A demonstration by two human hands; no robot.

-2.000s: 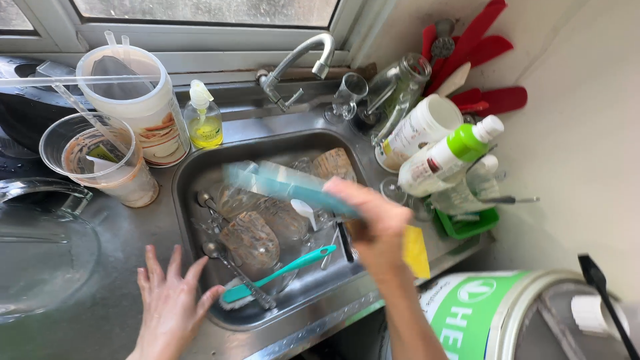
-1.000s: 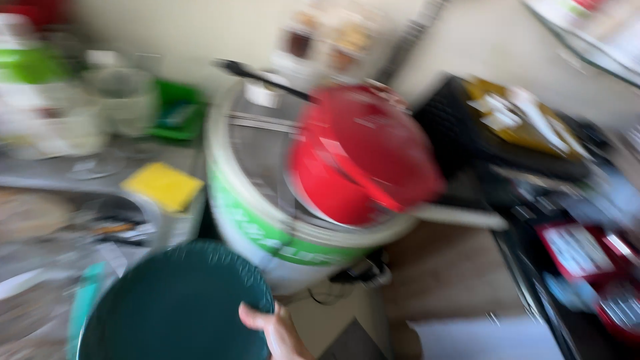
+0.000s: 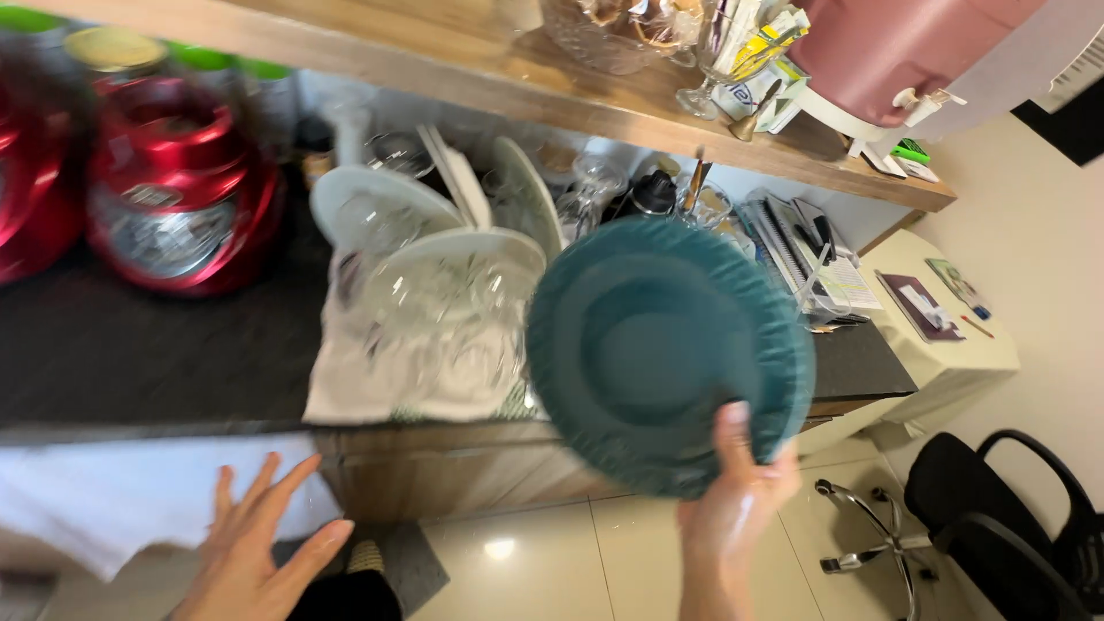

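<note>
My right hand [image 3: 746,500] grips the near rim of a dark teal plate [image 3: 660,345], thumb on its upper face, held up in front of the counter. My left hand [image 3: 259,543] is spread and holds nothing, in front of the counter's edge at lower left. Left of the teal plate, a pale cloth [image 3: 345,392] lies on the dark counter. Clear glassware [image 3: 474,362] and a clear glass plate [image 3: 457,259] stand on it. Behind them are another pale plate [image 3: 371,203] and an upright plate [image 3: 526,185].
A wooden shelf [image 3: 483,78] runs above the counter. Red metallic appliances [image 3: 177,190] stand on the dark counter [image 3: 155,362] at left. Notebooks [image 3: 785,233] and a clear container [image 3: 824,293] are at its right end. A black office chair [image 3: 992,517] stands at lower right.
The view has swung far right, from the sink past a bucket to the counter with glassware. The teal plate, low in the frame a second ago, is now held over the counter's front. My left hand is again in view.
</note>
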